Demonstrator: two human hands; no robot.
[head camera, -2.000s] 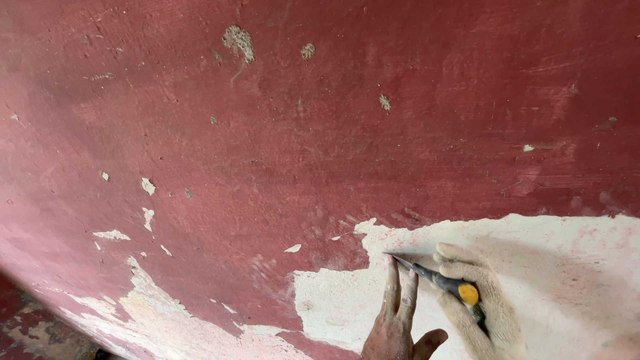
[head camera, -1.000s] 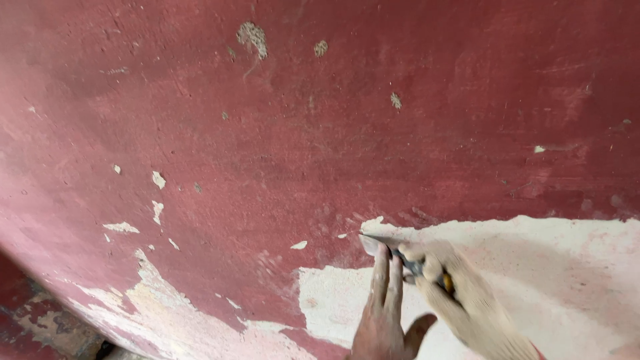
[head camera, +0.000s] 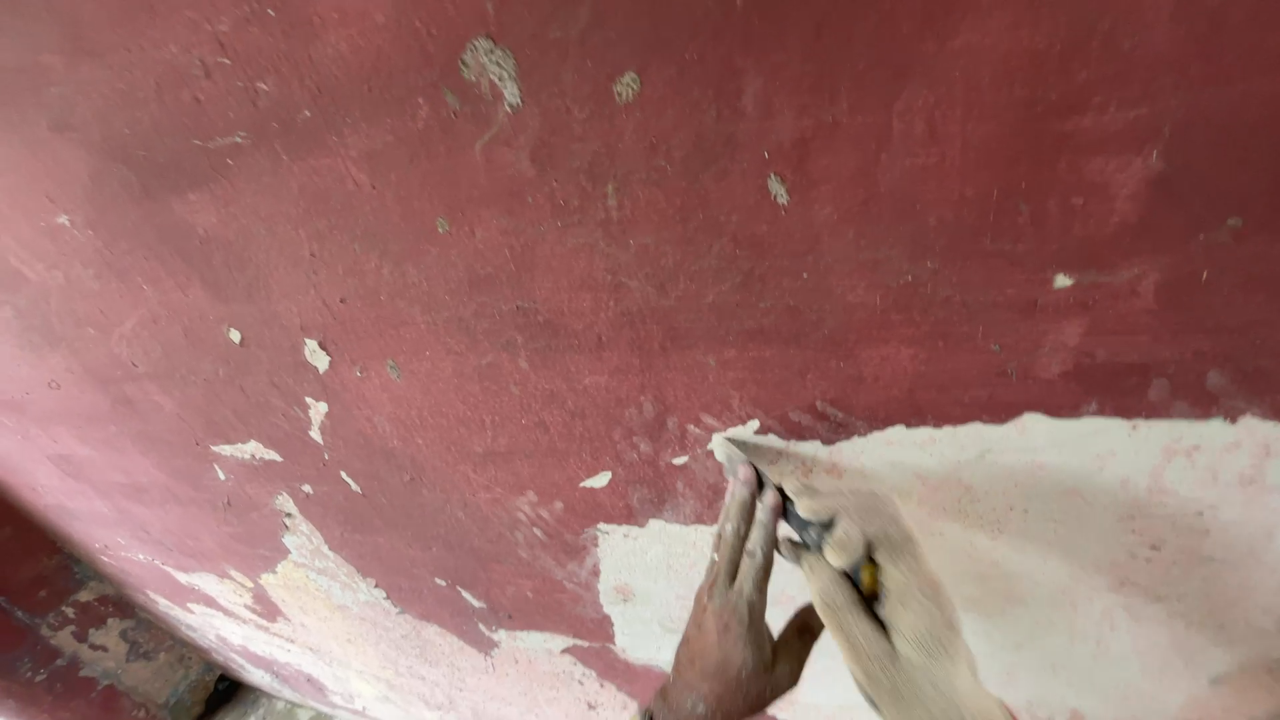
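Observation:
My right hand (head camera: 870, 570), in a pale cloth glove, is closed around a utility knife (head camera: 806, 522) with a dark body and a yellow part. The knife's blade points up and left, its tip at the ragged edge between red paint (head camera: 600, 300) and a bare whitish patch (head camera: 1080, 540) on the wall. My left hand (head camera: 735, 600) is bare and dusty; its extended fingertips touch the front of the knife by the blade, with the thumb apart. Part of the knife's body is hidden by the gloved fingers.
Small chips in the paint show whitish spots (head camera: 317, 355) at left and a rough grey-brown spot (head camera: 492, 72) at the top. A larger peeled area (head camera: 330, 600) runs along the lower left. Beyond the wall's edge is a worn red and tan surface (head camera: 120, 640) at the bottom left corner.
My right hand and the knife have moved up and left along the patch's edge. My left hand stays beside the blade, its fingers slightly farther left.

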